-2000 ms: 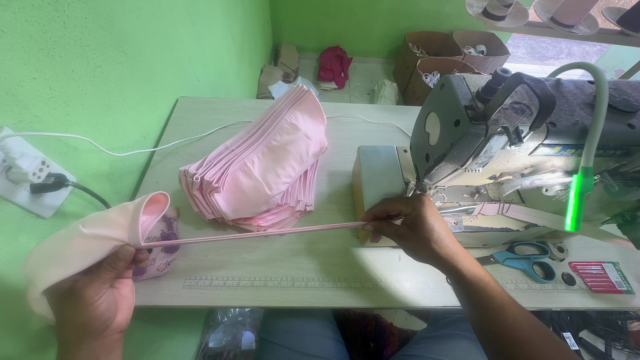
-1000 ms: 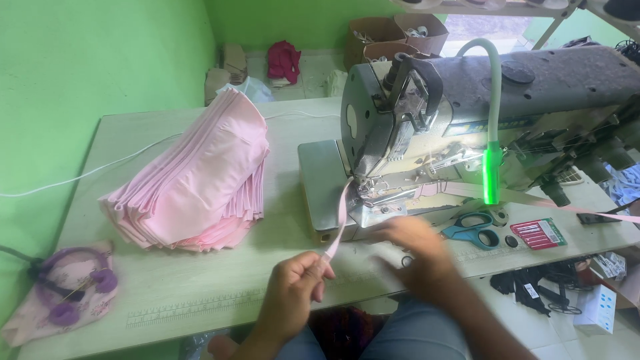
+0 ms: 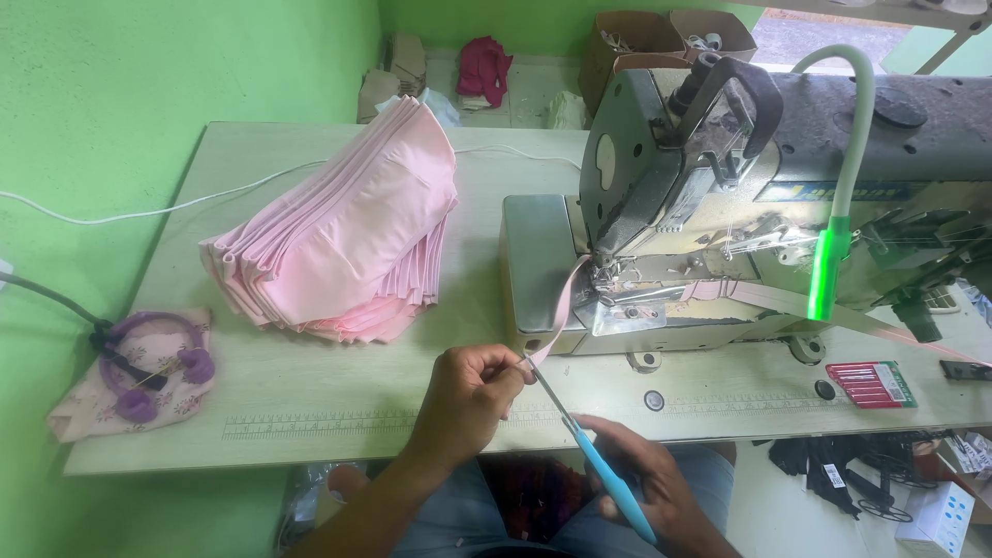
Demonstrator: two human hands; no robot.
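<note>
My left hand (image 3: 473, 399) pinches the free end of a pink fabric strip (image 3: 563, 310) that hangs from the needle area of an industrial sewing machine (image 3: 674, 209). Blue-handled scissors (image 3: 604, 473) are in my right hand (image 3: 651, 480), their blade tips at the strip beside my left fingertips. More pink strip lies over the machine bed and runs off to the right. A stack of folded pink fabric pieces (image 3: 349, 225) lies on the table, left of the machine.
A purple ring-shaped item (image 3: 139, 403) rests on floral cloth at the table's left end. A white cable (image 3: 232, 190) crosses behind the stack. A red needle packet (image 3: 872, 385) lies at right. A green-lit lamp (image 3: 829, 271) hangs before the machine. Cardboard boxes (image 3: 635, 35) stand behind.
My right hand has taken hold of the scissors, which lay on the table at right one second ago, and brought them to the strip. The pink-white piece held two seconds ago has left my left hand.
</note>
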